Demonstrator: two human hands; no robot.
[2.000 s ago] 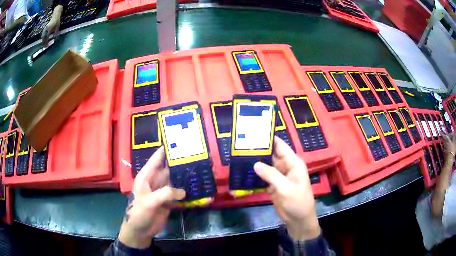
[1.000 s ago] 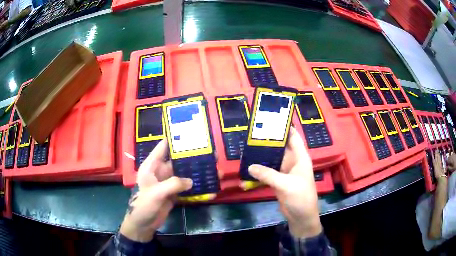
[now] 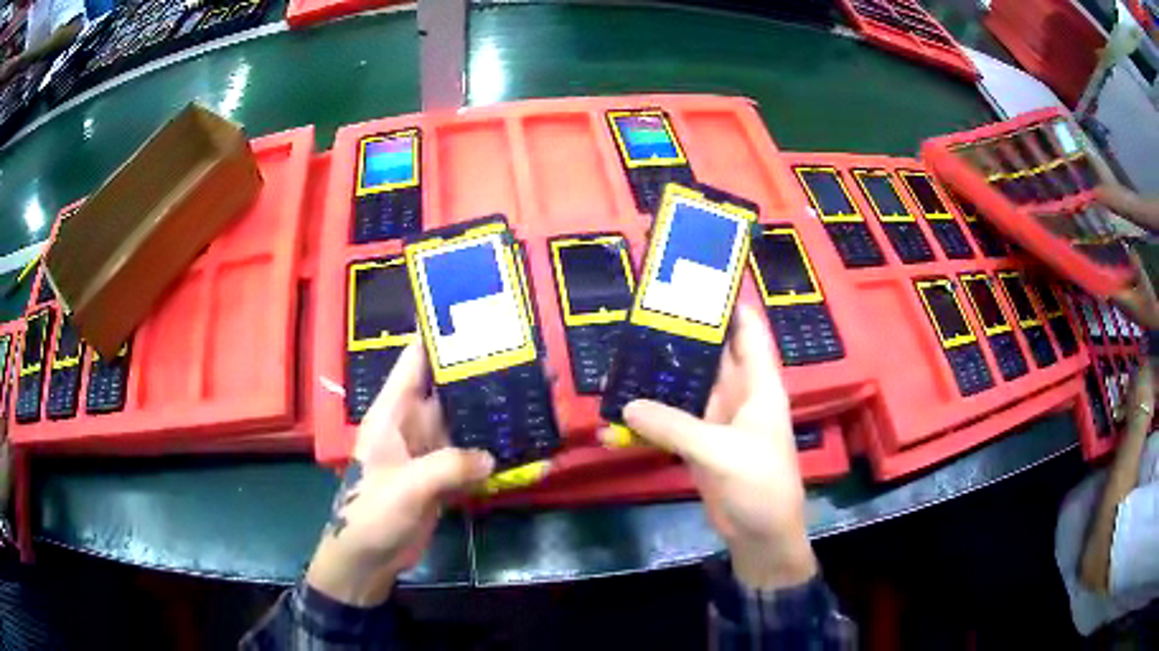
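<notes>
My left hand [image 3: 404, 490] holds a black keypad phone [image 3: 473, 305] upright, its thumb at the lower keys. My right hand [image 3: 731, 452] holds another keypad phone [image 3: 693, 265], tilted to the right, its thumb at the bottom of the keypad. Both screens are lit, blue above and white below, in yellow frames. Yellow shows at both bottom ends. The phones are above a red foam tray [image 3: 473, 165]. In it lie two phones with coloured lit screens in the back row and several with dark screens in the front row, partly hidden by the held phones.
A cardboard box [image 3: 159, 235] lies on the left tray [image 3: 261, 394], with several phones beside it. A right tray [image 3: 890, 420] holds dark-screened phones. At the far right, a person's hands [image 3: 1131, 210] hold a raised, tilted tray [image 3: 1017, 242]. A grey post [image 3: 441, 57] stands behind on the green bench.
The blue area on both held screens has grown and the white area shrunk. The right-hand phone has moved slightly up. A raised tray with another person's hands has appeared at the right.
</notes>
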